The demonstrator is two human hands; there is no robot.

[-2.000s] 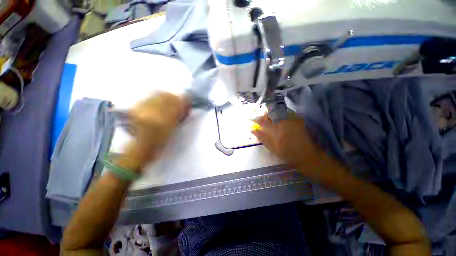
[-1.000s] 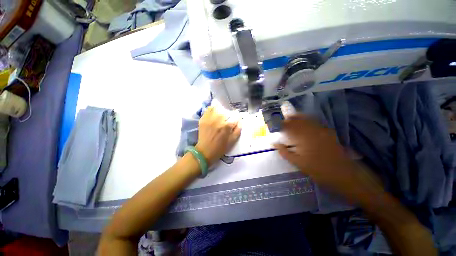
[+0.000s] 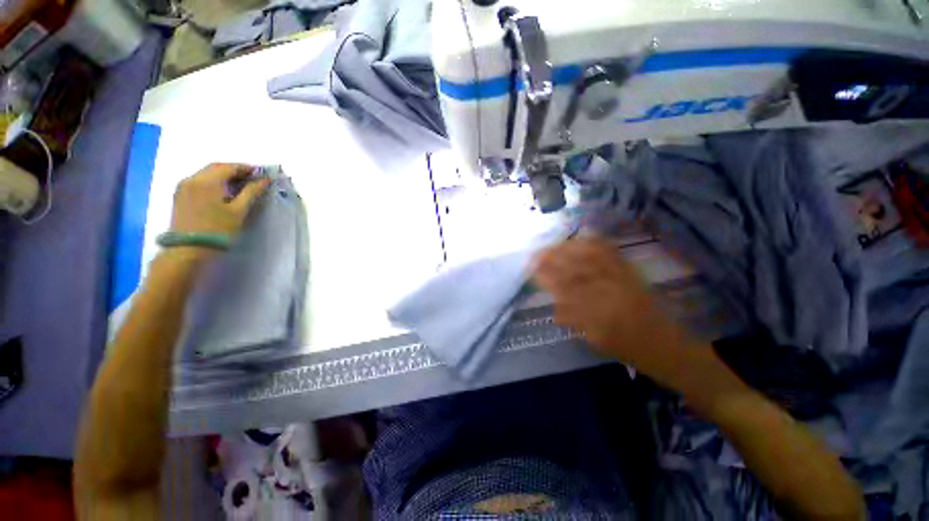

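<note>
My left hand (image 3: 212, 204), with a green bangle at the wrist, has its fingertips on the top end of the stack of cut pieces (image 3: 250, 280), flat and grey-blue, at the left of the table. My right hand (image 3: 601, 295) is blurred, in front of the needle area, at a loose grey-blue cloth piece (image 3: 463, 305) that hangs over the table's front edge. The presser foot (image 3: 548, 191) is above the bright needle plate (image 3: 489, 219). The garment body (image 3: 754, 234) lies crumpled right of the needle.
The white machine head (image 3: 652, 87) with a blue stripe spans the upper right. More grey-blue cloth (image 3: 387, 81) lies behind and left of it. A ruler (image 3: 346, 373) runs along the grey front edge. A blue strip (image 3: 135, 214) is at the left.
My left hand has moved from the needle area to the stack, which has shifted right. A cloth piece now lies in front of the needle plate by my right hand. More cloth is bunched behind the machine head.
</note>
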